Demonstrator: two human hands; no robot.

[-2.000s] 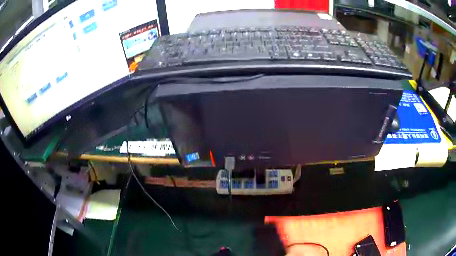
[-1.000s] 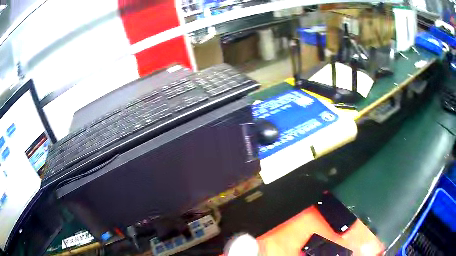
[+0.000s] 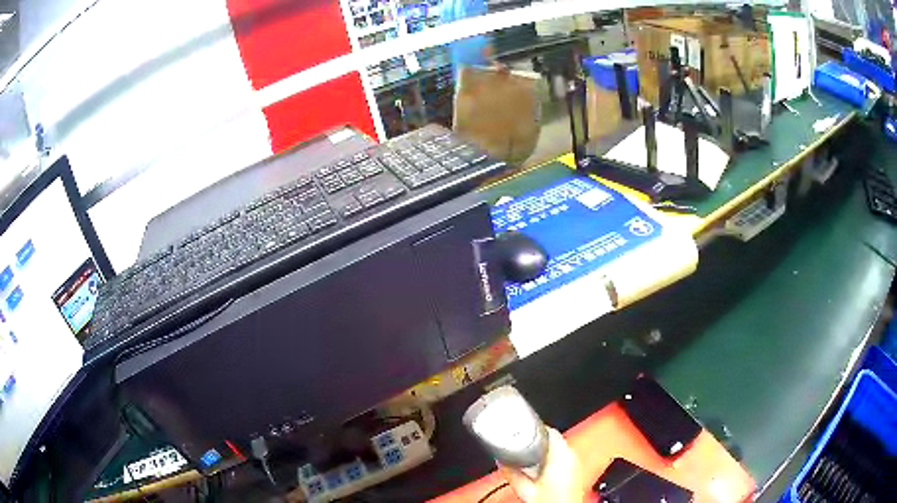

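My right hand (image 3: 558, 479) is partly cut off by the bottom edge, right of centre, over the orange mat (image 3: 590, 440). It holds a pale grey, rounded object (image 3: 508, 428), perhaps a handheld scanner, tilted up and to the left. A flat black unit (image 3: 661, 417) lies on the mat's right edge. A second black unit (image 3: 641, 484) lies just right of my hand, cut off by the bottom edge. A thin black cable lies at the mat's left. My left hand is out of the picture.
A black PC case (image 3: 325, 329) carries a keyboard (image 3: 295, 211). A monitor (image 3: 39, 295) stands left. A mouse (image 3: 521, 256) rests by a blue pad (image 3: 590, 231). A power strip (image 3: 369, 462) is below. A blue bin (image 3: 846, 432) with black units is right. A person (image 3: 470, 39) is behind.
The view has swung right since the first frame, bringing the blue bin in. The pale object has risen from the bottom edge, and my right hand now shows behind it.
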